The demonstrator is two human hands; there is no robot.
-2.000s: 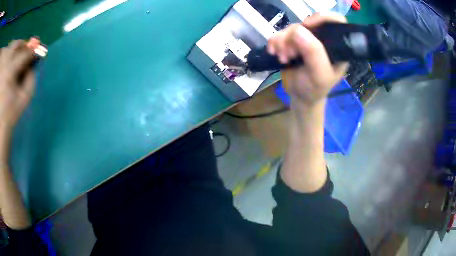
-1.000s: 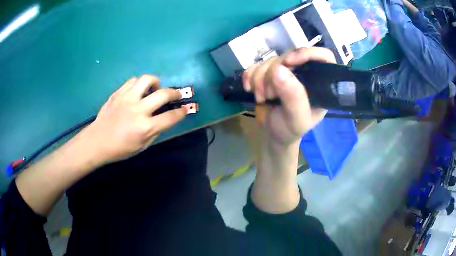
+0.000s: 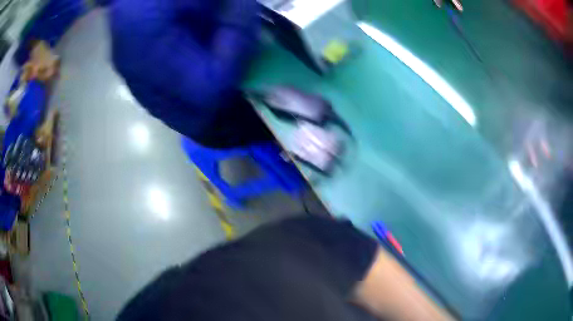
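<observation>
The picture is blurred. A small blue and red end connector lies on the green bench mat, just beyond my left forearm. A dark cable runs from it along the forearm towards the bottom edge. Only my left sleeve and bare forearm show, at the bottom; my left hand is cut off by the edge. My right hand and the electric screwdriver are out of the picture.
A black adapter and a small grey box sit near the bench edge. A person in dark blue is by the bench, above a blue stool. A red tray shows top right.
The view has swung left along the bench. Both hands, the screwdriver, the terminal clamps and the screw feeder have left the picture; the neighbouring person and stool have come in.
</observation>
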